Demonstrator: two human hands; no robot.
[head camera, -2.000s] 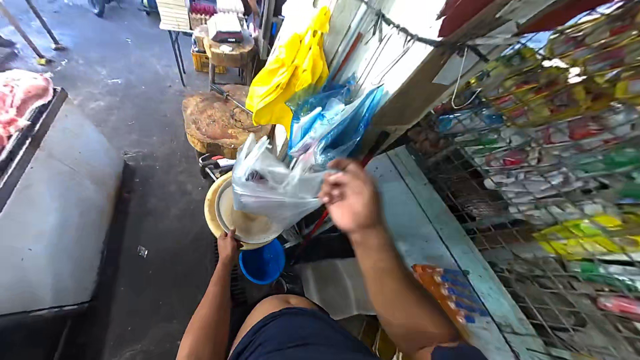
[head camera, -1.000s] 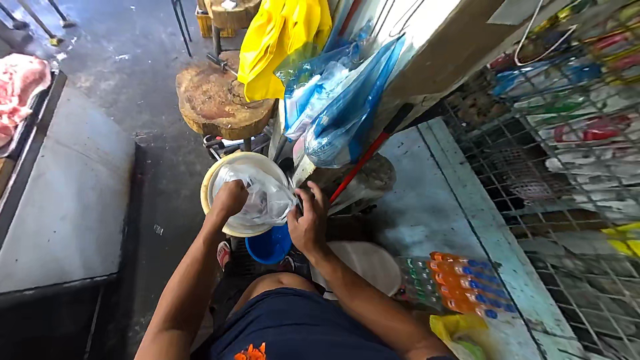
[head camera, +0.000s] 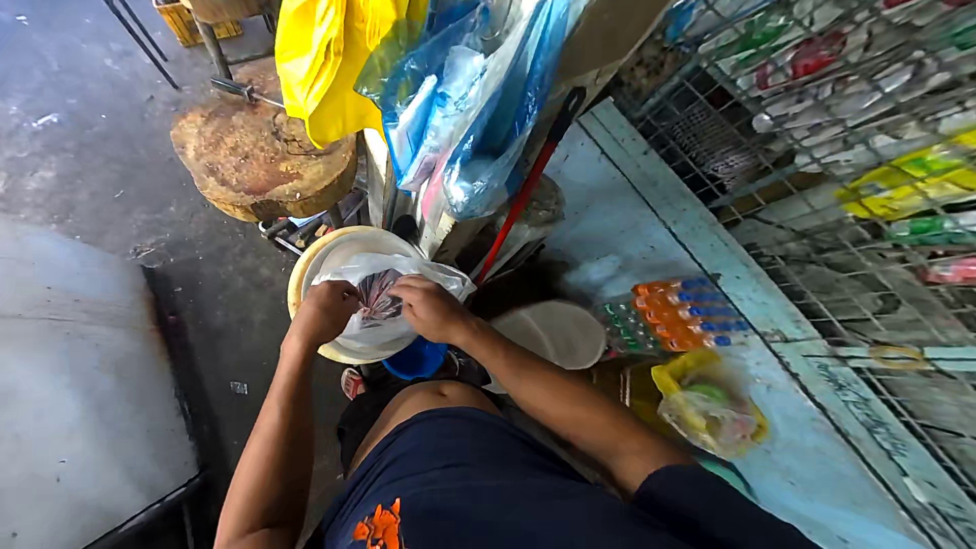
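A white plastic bag (head camera: 385, 326) lies over a round, pale plastic basin (head camera: 305, 267). In its open mouth shows a dark, reddish bundle in thin gathered plastic (head camera: 379, 296); what it contains I cannot tell. My left hand (head camera: 329, 309) pinches the bundle's gathered plastic at its left side, knuckles up. From the right, my right hand (head camera: 428, 305) has its bent fingers at the bundle's edge, over the white bag; whether it grips the bundle or the bag is hidden. Part of a blue bucket (head camera: 415, 358) shows below the basin.
A wooden chopping block (head camera: 263, 156) stands beyond the basin, with a knife handle (head camera: 231, 88) behind it. Yellow bags (head camera: 335, 69) and blue plastic bags (head camera: 496, 130) hang above. A red pole (head camera: 518, 206) leans at right, near small bottles (head camera: 679, 313) and wire mesh (head camera: 823, 191). A white cabinet (head camera: 84, 374) is left.
The white bag, held up over the basin two seconds ago, is now down over it. My left hand has gone from the basin's rim to the dark bundle. The view is closer in on the basin.
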